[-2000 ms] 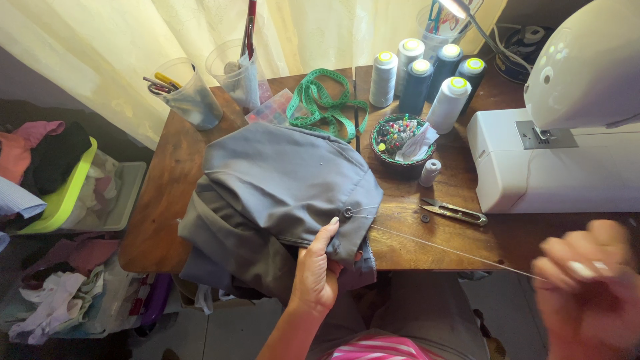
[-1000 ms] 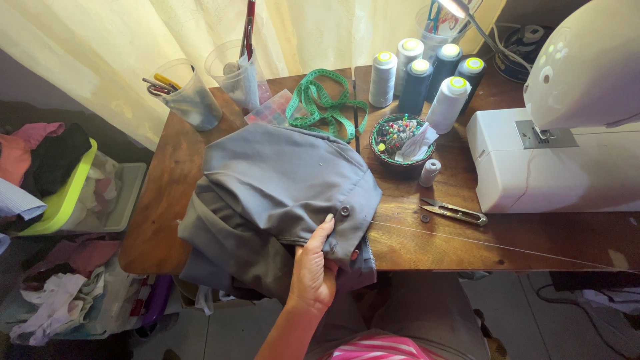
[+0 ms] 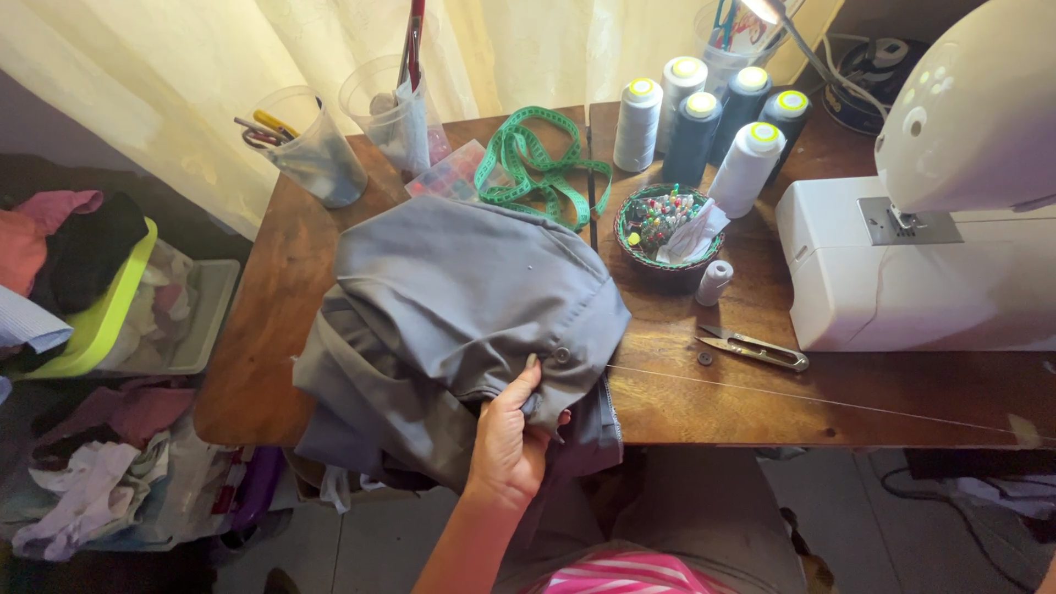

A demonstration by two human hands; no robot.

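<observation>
Grey fabric (image 3: pixel 462 289) lies bunched over the front edge of the wooden table. My left hand (image 3: pixel 511 429) grips its lower right part, thumb on top, just below a small grey button (image 3: pixel 563 354) on the cloth. A thin pale thread (image 3: pixel 792 394) runs taut from the cloth's right edge to the right side of the view. My right hand is out of view; only a sliver of skin shows at the bottom right corner. Thread snips (image 3: pixel 755 348) lie on the table with a loose dark button (image 3: pixel 704 359) beside them, near a small thread spool (image 3: pixel 714 283).
A basket of pins (image 3: pixel 670 262), several thread cones (image 3: pixel 747 169) and a green tape measure (image 3: pixel 536 161) stand or lie behind. A white sewing machine (image 3: pixel 916 272) occupies the right. Plastic cups (image 3: pixel 330 165) stand at the back left; clothes bins (image 3: pixel 206 318) are left of the table.
My right hand, seen at the right two seconds ago, has left the view. The thread beside the button no longer shows above the cloth. My left hand keeps its grip.
</observation>
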